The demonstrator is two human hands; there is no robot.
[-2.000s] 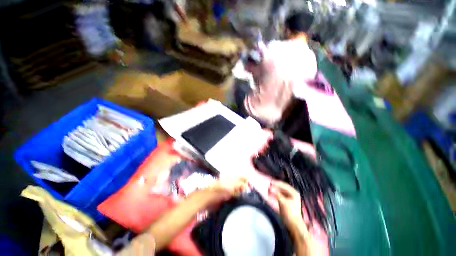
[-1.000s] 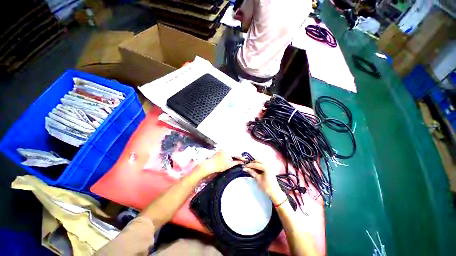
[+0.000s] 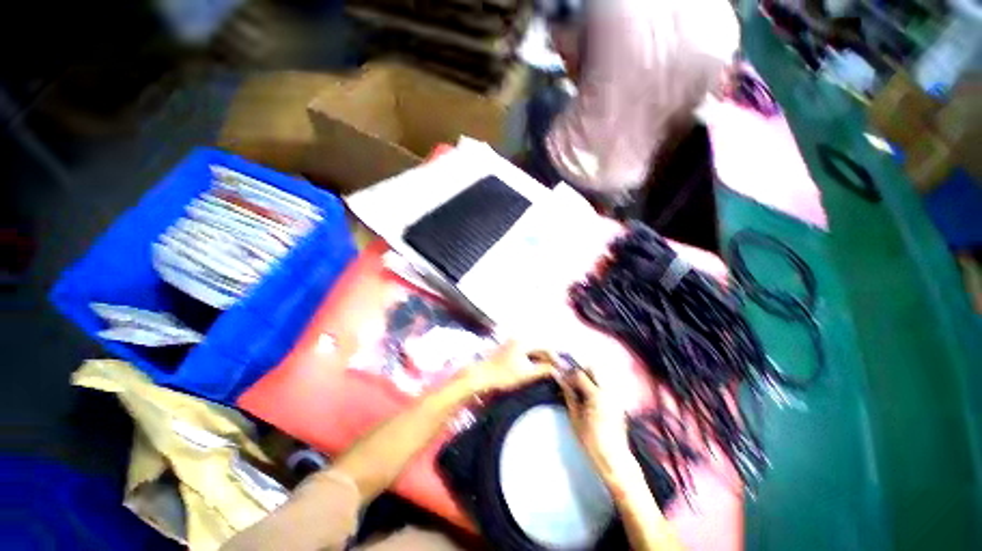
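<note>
The square black speaker housing [image 3: 465, 465] lies at the lower middle, near my lap, with a pale round disc [image 3: 551, 476] in its black ring. My left hand [image 3: 510, 368] is at the housing's far edge, fingers bent. My right hand [image 3: 583, 400] is close beside it, over the same edge. A small dark piece shows between the fingertips; blur hides what it is and which hand grips it. A thick bundle of black cables [image 3: 689, 323] with a pale tie lies to the right.
A blue crate [image 3: 275, 342] with white packets [image 3: 232, 242] is at left, crumpled yellowish paper [image 3: 178, 441] below it. A black honeycomb panel [image 3: 468, 226] lies on white sheets. A bag of small parts [image 3: 415, 339] is on the red sheet. A person [image 3: 641, 92] sits ahead.
The view has shifted, so most things appear further right than a second ago. Both hands remain together at the housing's far edge, with the fingers slightly changed.
</note>
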